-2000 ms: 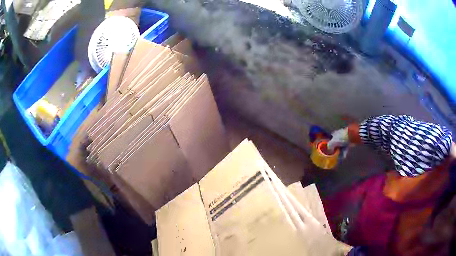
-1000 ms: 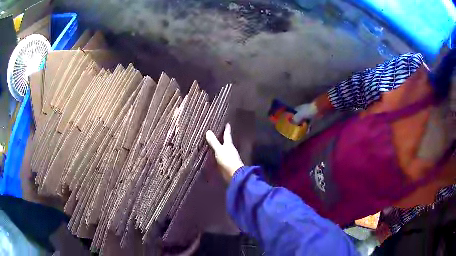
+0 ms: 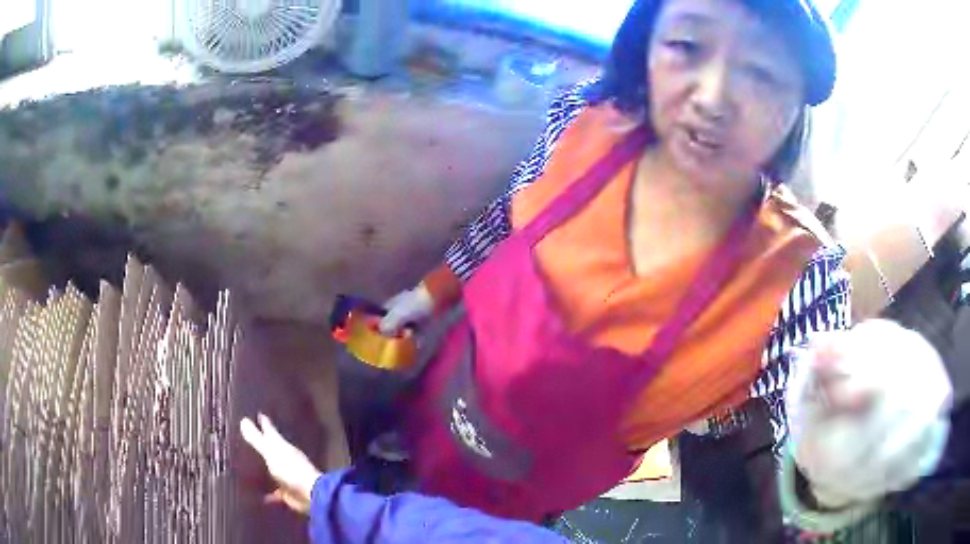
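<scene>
A long row of brown flat cartons (image 3: 117,393) stands on edge at the lower left, their edges side by side. My right hand (image 3: 282,462), bare with a blue sleeve, is beside the row's right end, fingers apart and holding nothing. Whether it touches the last carton I cannot tell. My left hand is not in view.
A person in an orange top and maroon apron (image 3: 553,383) stands close in front, holding a yellow tape dispenser (image 3: 372,340). That person's white-gloved hand (image 3: 872,414) is raised, blurred, at right. A white fan (image 3: 264,27) is at the top.
The view has swung right and up, bringing in the person's upper body and raised glove. The marked cartons seen at first are gone from view. My right hand came in and stays open.
</scene>
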